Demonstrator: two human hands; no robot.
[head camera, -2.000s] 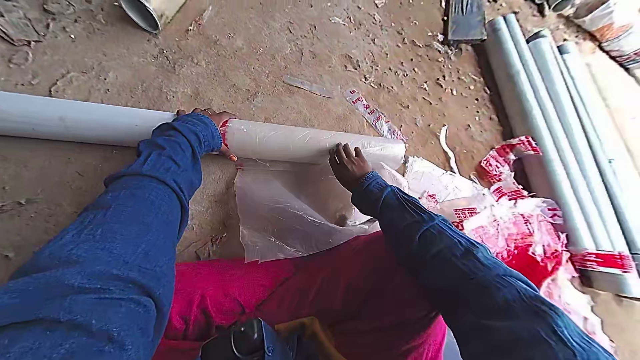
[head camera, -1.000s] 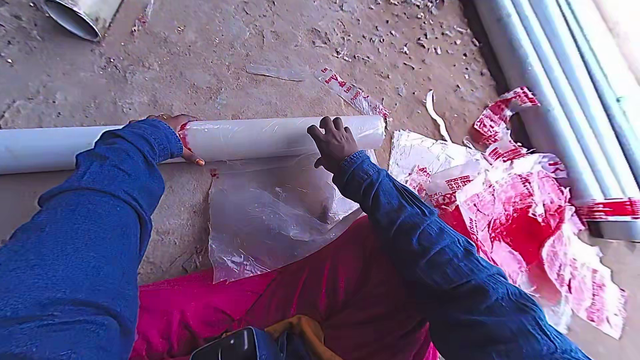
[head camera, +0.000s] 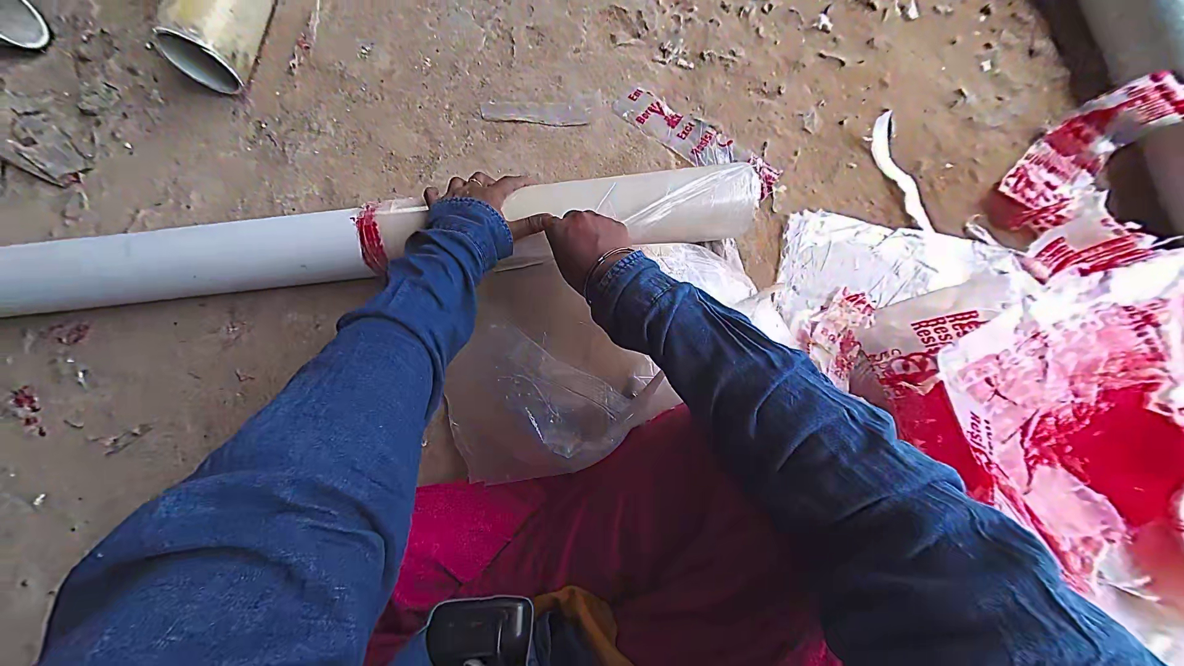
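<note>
A long white pipe (head camera: 185, 261) lies across the ground, its right part wrapped in clear plastic film (head camera: 555, 398) that hangs loose below it. A ring of red tape (head camera: 371, 239) goes around the pipe left of my hands. My left hand (head camera: 481, 196) rests over the top of the pipe, fingers spread, its thumb reaching toward my other hand. My right hand (head camera: 585, 242) is closed at the pipe's near side, on what looks like the film's edge; the fingertips are hidden.
Torn red and white printed wrapping (head camera: 1091, 407) is heaped at the right. Beyond the pipe lie a printed strip (head camera: 684, 129), a clear scrap (head camera: 536, 113) and a curled white strip (head camera: 895, 171). An open-ended pipe (head camera: 215, 42) is at the upper left, a grey pipe (head camera: 1128, 37) at the upper right.
My right hand has moved left from near the pipe's right end and closed beside my left hand. My left hand, earlier at the red tape, is now right of it.
</note>
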